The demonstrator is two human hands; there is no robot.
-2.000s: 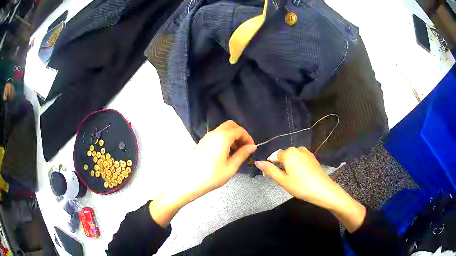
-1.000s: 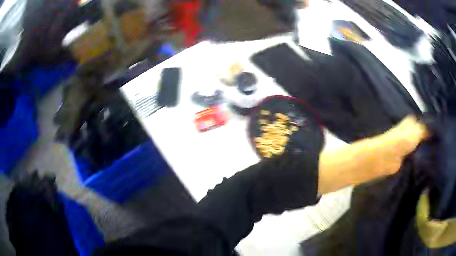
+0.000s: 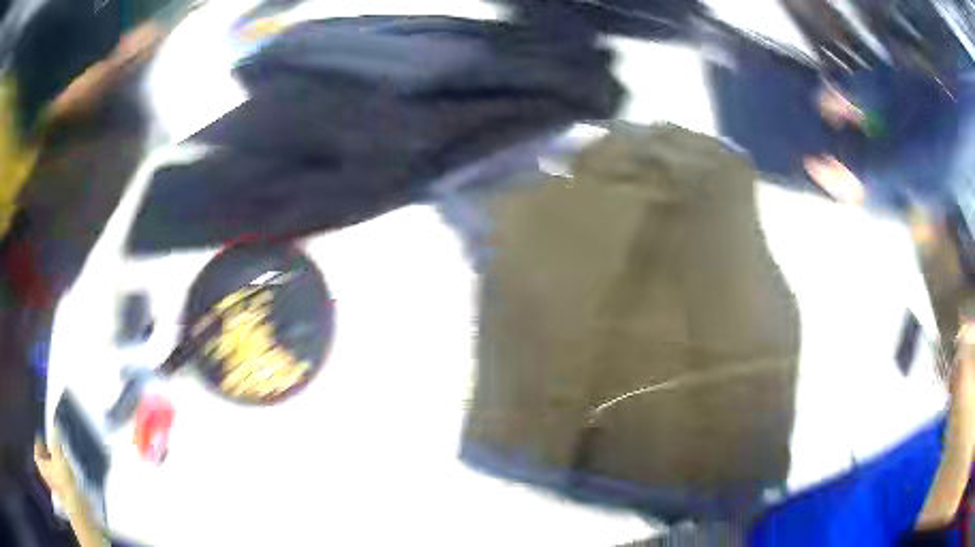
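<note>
The picture is blurred. Brown-olive trousers lie spread on the white table in front of me, with bluish bands at their top left and lower edges. A thin pale line, perhaps thread, crosses them. A bare forearm, seemingly my left, with my left hand, is at the lower left edge. Another, from a dark sleeve, seemingly my right, is at the right edge, with my right hand cut off. Both are away from the trousers; whether they hold anything cannot be told.
The round black tray of yellow buttons is left of the trousers, a dark slender thing across its rim. A red packet and dark phone lie farther left. Dark trousers lie behind. Another person's hands show upper right; blue bin lower right.
The view has swung back over the table. The dark garment worked on earlier is gone from in front, and the brown-olive trousers lie exposed. My hands are now at the picture's sides.
</note>
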